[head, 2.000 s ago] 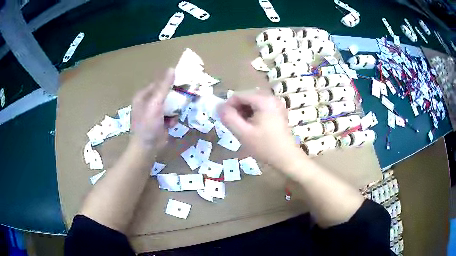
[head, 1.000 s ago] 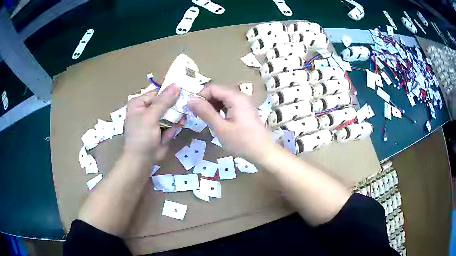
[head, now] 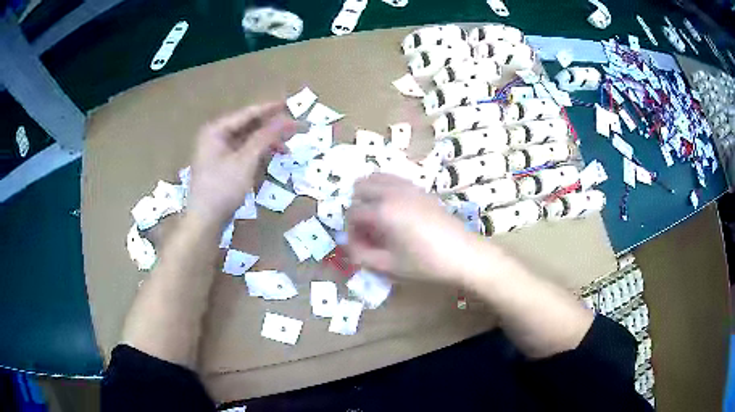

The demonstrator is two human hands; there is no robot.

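Observation:
My left hand point(head: 238, 153) is above the left part of the cardboard sheet point(head: 185, 105), fingers apart, with no held thing visible. My right hand point(head: 395, 225) is blurred and low over the white squares point(head: 309, 239); its fingers are curled, and whether it holds something cannot be told. Red wires point(head: 340, 260) lie beside its fingertips. The white squares lie scattered and overlapping at the centre and left of the sheet. A cream housing point(head: 272, 24) is on the dark green surface beyond the sheet's far edge.
Rows of cream housings point(head: 475, 145) stand at the sheet's upper right. Wired parts point(head: 661, 113) are heaped at the right, near a single housing point(head: 579, 78). Flat cream pieces point(head: 169, 45) lie on the dark green surface. Packed housings point(head: 620, 298) show at lower right.
The housing has left my left hand, and a blurred one now shows on the dark green surface. My hands have moved apart, the right one lower. Several white squares have shifted.

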